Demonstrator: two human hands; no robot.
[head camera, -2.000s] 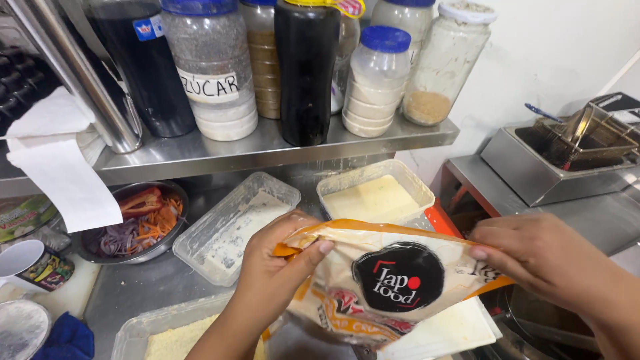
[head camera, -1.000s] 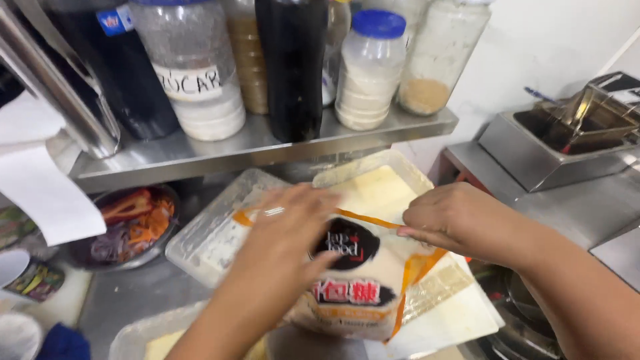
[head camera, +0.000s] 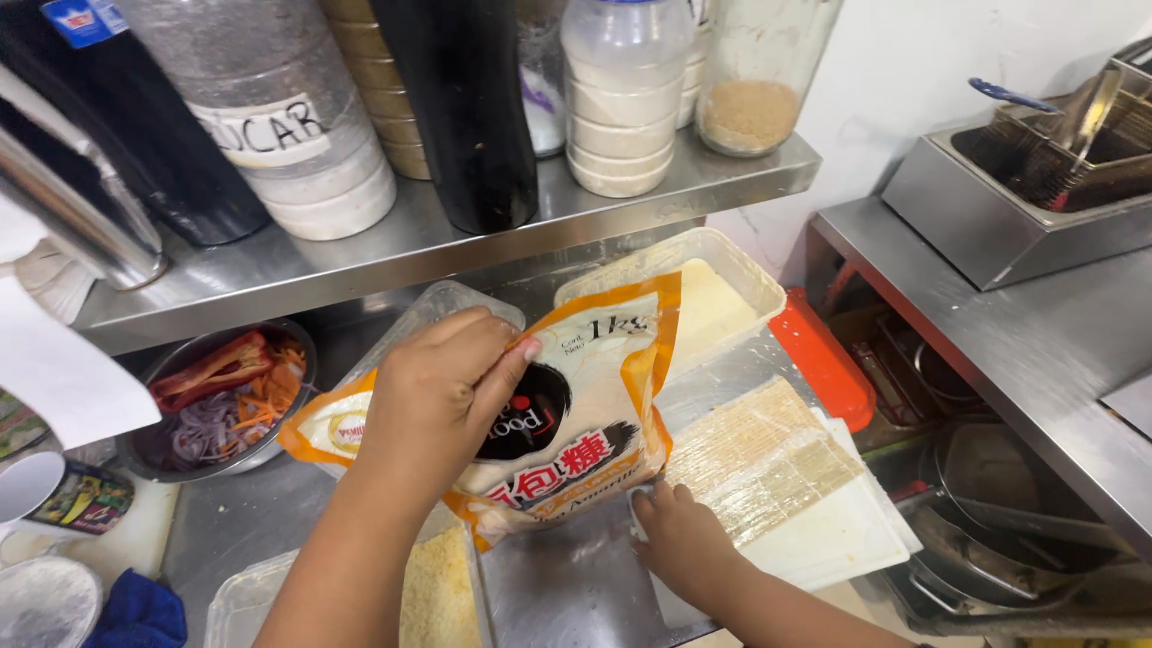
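My left hand (head camera: 450, 387) grips the top edge of a plastic bag of breadcrumbs (head camera: 598, 387) with orange borders, which leans above the steel counter. Low at the bag's right corner is my right hand (head camera: 679, 531), its fingers bent near the edge of a white cutting board (head camera: 837, 540); whether it holds the bag or the board cannot be told. A bamboo mat wrapped in film (head camera: 756, 450) lies on the board. Behind the bag stands a plastic tub of pale batter (head camera: 720, 297). A tub of yellowish crumbs (head camera: 441, 585) is partly hidden below my left forearm.
A steel shelf (head camera: 450, 252) with jars and dark bottles crosses above the counter. At left sit a metal bowl (head camera: 306, 351) of cut vegetables, a printed cup (head camera: 90, 495) and a blue cloth (head camera: 135, 612). A red lid (head camera: 819, 360) and a deep fryer (head camera: 1017, 207) are at right.
The bag was stretched between both hands two seconds ago. My right hand has left its top edge and moved down beside the cutting board; my left hand now grips the top edge.
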